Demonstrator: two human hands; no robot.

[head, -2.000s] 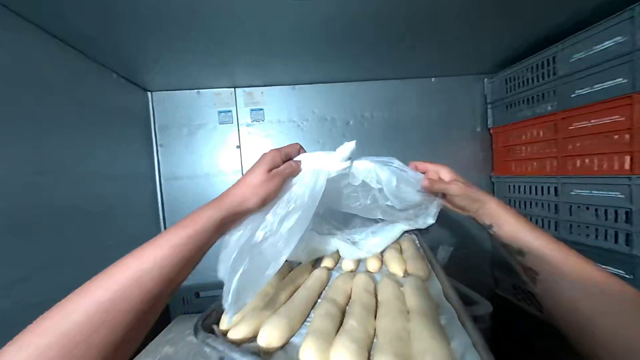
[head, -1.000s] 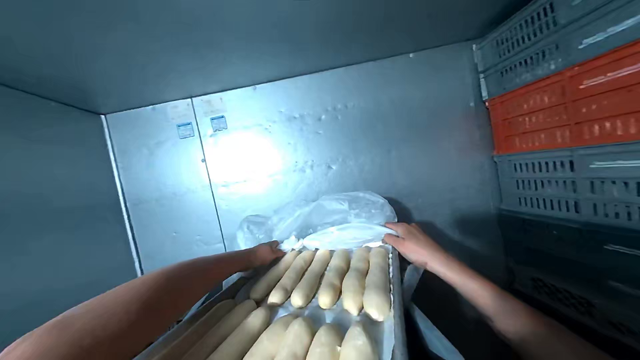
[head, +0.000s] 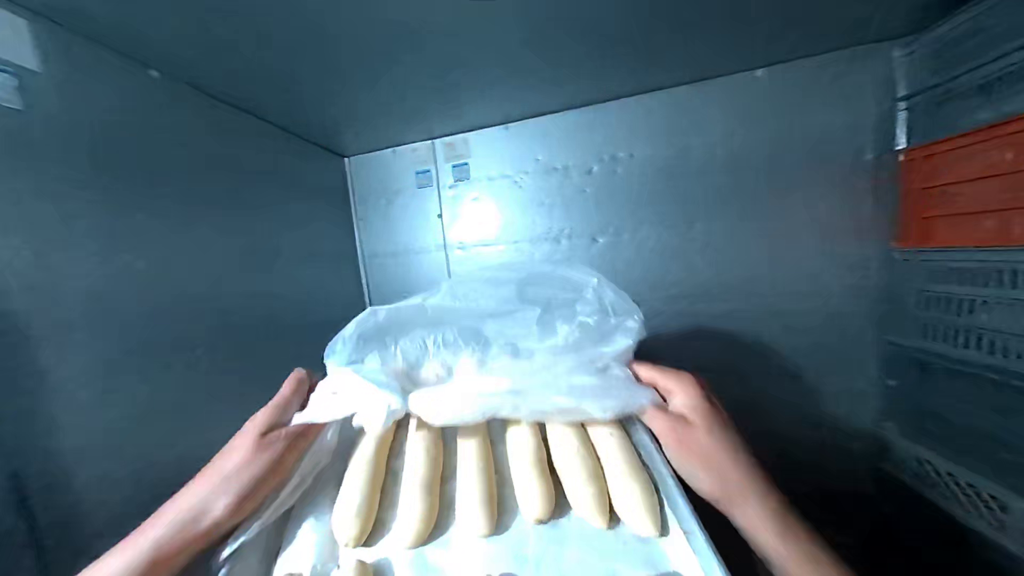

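Observation:
A sheet of thin, translucent white plastic [head: 496, 344] is bunched across the far end of a metal baking tray [head: 680, 512]. Several long pieces of pale dough [head: 476, 480] lie side by side on the tray's light lining, their far ends hidden under the plastic. My left hand [head: 268, 448] grips the plastic at the tray's left far corner, its fingertips partly hidden. At the right far corner, my right hand [head: 688, 424] holds the other side of the plastic between thumb and fingers.
Metal walls [head: 688, 208] enclose the space at the back and left, under a low dark ceiling [head: 480, 64]. Along the right side stand stacked grey plastic crates [head: 968, 320] with an orange crate [head: 964, 188] among them.
Two seconds ago both hands held the plastic gathered up above the dough. Now the plastic is lower and spread wider over the tray's far end, with the hands farther apart. The view has shifted.

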